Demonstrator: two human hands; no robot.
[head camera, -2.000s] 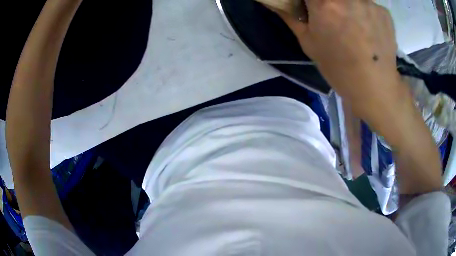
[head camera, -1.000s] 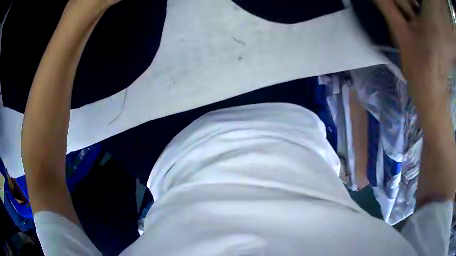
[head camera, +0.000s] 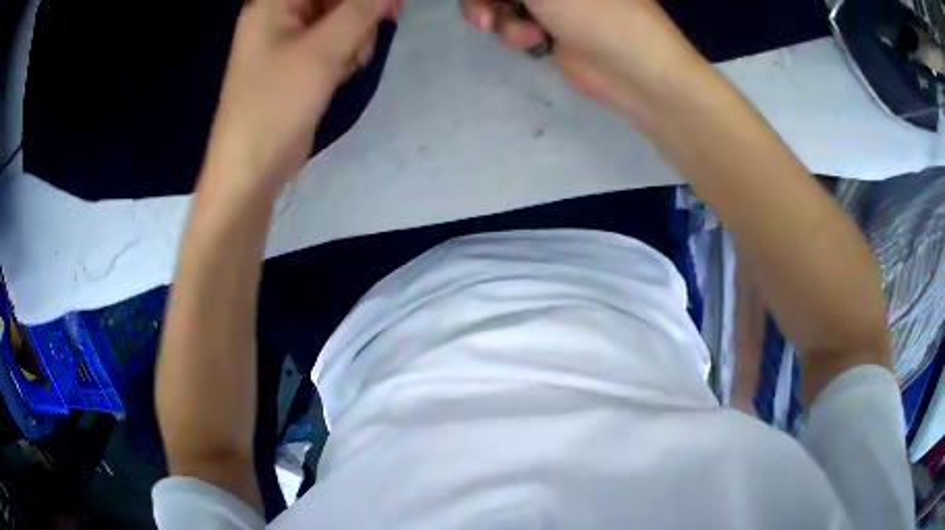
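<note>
My left hand (head camera: 311, 62) is at the top edge, over the black fabric panel (head camera: 114, 104), its fingers bent and partly cut off; whether it pinches anything cannot be seen. My right hand (head camera: 549, 31) is at the top centre over the white table cover (head camera: 466, 135). Its fingers are closed around a small dark metal tool (head camera: 541, 47), perhaps snips, with only an end showing. The iron (head camera: 896, 62) rests at the upper right, away from both hands, its dark plate edged by a shiny rim.
Another black panel (head camera: 756, 26) lies at the top right. Blue crates (head camera: 78, 362) stand below the table at left. Plastic-wrapped bundles (head camera: 912, 259) are below right. Loose threads lie on the cover at left. The table's near edge runs just in front of my body.
My right hand has let go of the iron at the right and moved left to the top centre. My left hand has moved right and its fingers have come into view. The view has shifted somewhat.
</note>
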